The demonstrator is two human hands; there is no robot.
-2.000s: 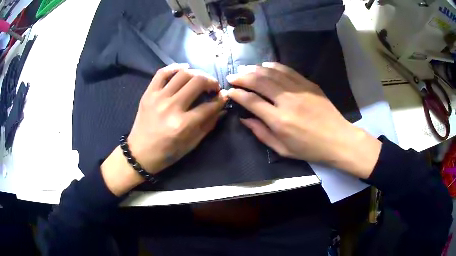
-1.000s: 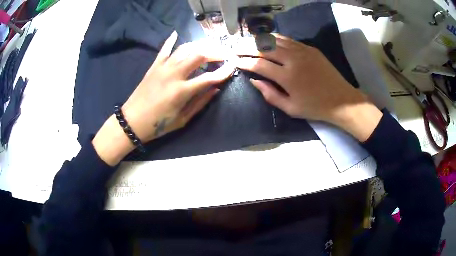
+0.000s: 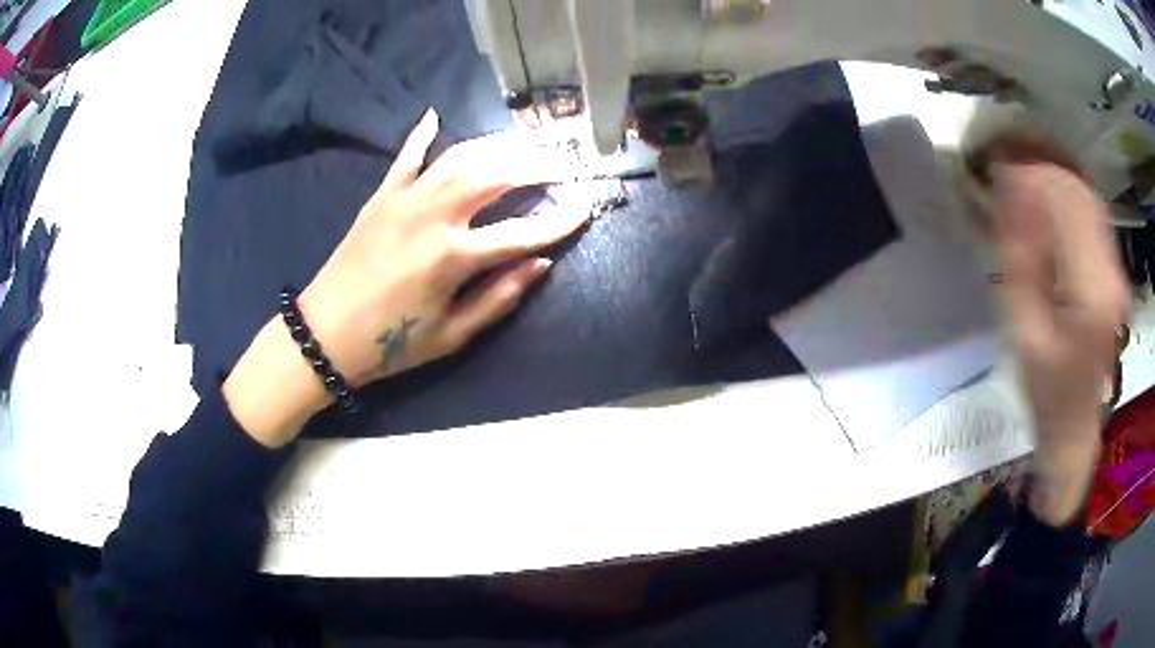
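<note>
A dark garment panel [image 3: 633, 304] lies on the white machine table, with its upper part under the sewing machine head [image 3: 608, 63]. My left hand [image 3: 443, 247] lies flat on the panel, fingertips close to the brightly lit needle area, pressing the cloth. The presser foot and needle are washed out by glare. A thin slit or stitched line shows in the panel right of my left hand. My right hand [image 3: 1058, 279] is off the panel at the far right, blurred, in front of the machine arm; its finger shape is not clear.
A pale white sheet [image 3: 899, 304] lies at the panel's right edge. Narrow dark strips [image 3: 28, 241] lie at the far left. A green item [image 3: 120, 19] is at the top left. Red material [image 3: 1127, 475] is at the right. The table's curved front edge runs below the panel.
My right hand has left the cloth and moved to the far right, over where the shears showed. My left hand first moved forward with the panel, then stayed near the needle.
</note>
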